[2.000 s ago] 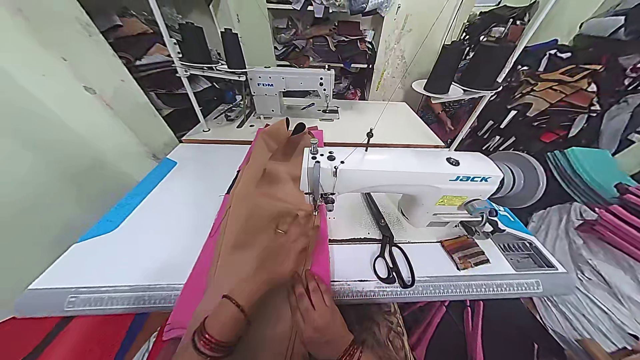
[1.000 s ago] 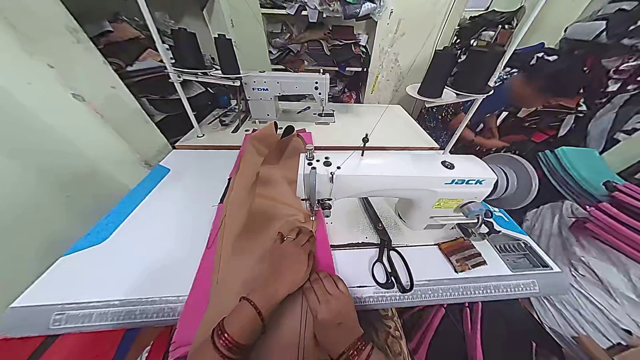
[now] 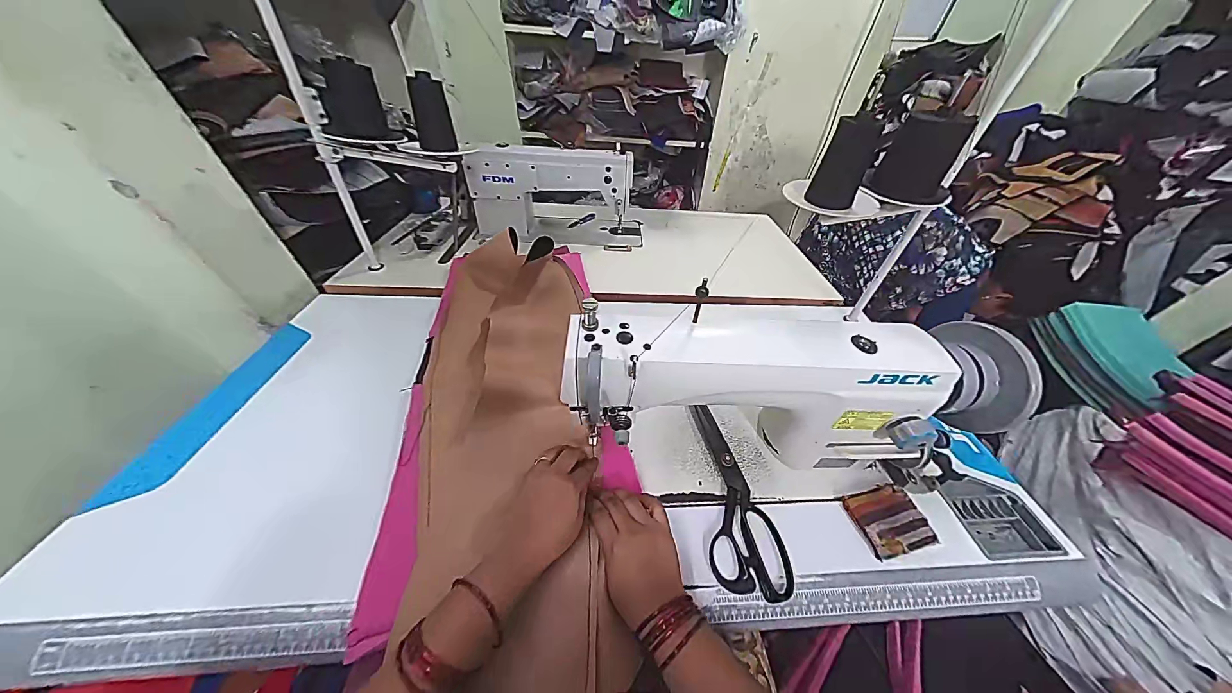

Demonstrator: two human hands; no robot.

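A long tan piece of leather-like material (image 3: 481, 423) lies over a pink piece (image 3: 393, 539) and runs under the needle area of a white sewing machine (image 3: 760, 366). My left hand (image 3: 551, 505) presses flat on the tan material, its fingertips just in front of the presser foot (image 3: 594, 435). Beside it, my right hand (image 3: 635, 544) rests at the material's right edge, fingers curled near the seam line; whether it pinches the edge cannot be told. Black-handled scissors (image 3: 739, 520) lie on the machine bed to the right of my hands.
A small striped fabric patch (image 3: 890, 522) lies right of the scissors. Behind stands a second sewing machine (image 3: 549, 183) on its table. Black thread cones (image 3: 839, 162) sit on a stand. Teal sheets (image 3: 1116, 351) and pink strips are stacked at right. A person in patterned clothing (image 3: 895, 255) is partly visible behind.
The person behind the machine came into view one second ago, bending; now mainly patterned clothing shows there. My hands stay on the material close to the needle.
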